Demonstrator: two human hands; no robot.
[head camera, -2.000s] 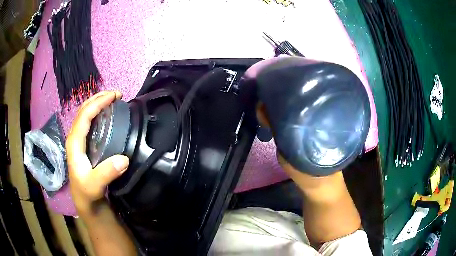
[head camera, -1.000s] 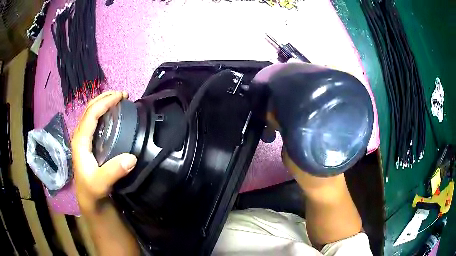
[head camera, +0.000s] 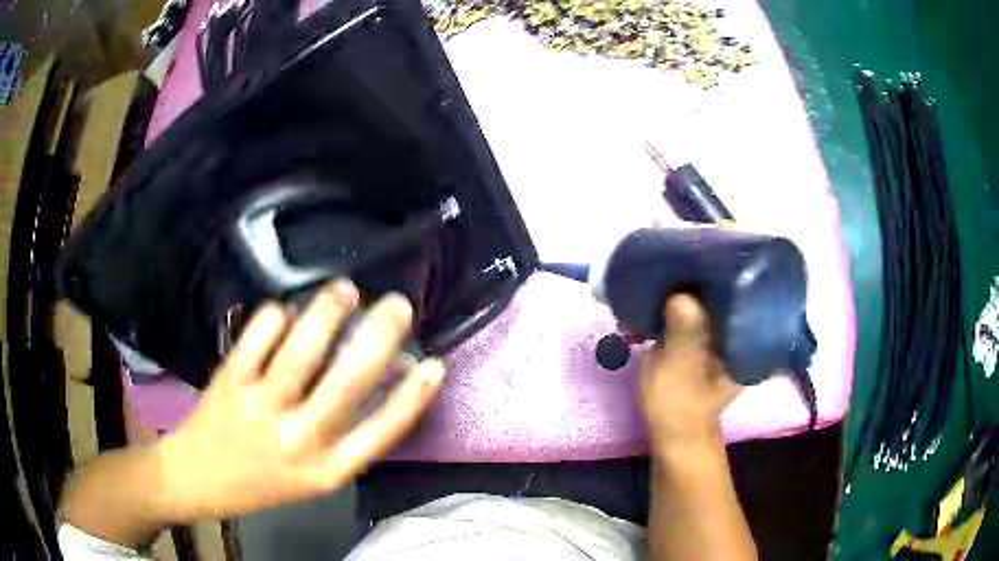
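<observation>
The black square speaker panel (head camera: 416, 121) lies tilted on the pink mat at the left, blurred, with the round speaker driver on it. My left hand (head camera: 318, 395) lies over the driver with its fingers spread and bent; its fingertips and the magnet under them are blurred or hidden. My right hand (head camera: 685, 373) is closed around a thick dark rounded tool (head camera: 701, 285) with a cord at its rear. The tool's narrow dark front end points left to the panel's right corner; whether it touches the panel is unclear.
A loose pile of small yellow and dark terminal pieces (head camera: 635, 31) lies at the top. A black electric screwdriver (head camera: 696, 195) lies beyond my right hand. Black cables (head camera: 915, 263) and part of a yellow soldering gun (head camera: 948, 531) lie on the green bench at right. Cardboard (head camera: 104, 153) stands at left.
The panel and driver have turned and moved up and left, over the black leads. My left hand has shifted from gripping the magnet's side to over the driver. The dark tool now points left, lower down.
</observation>
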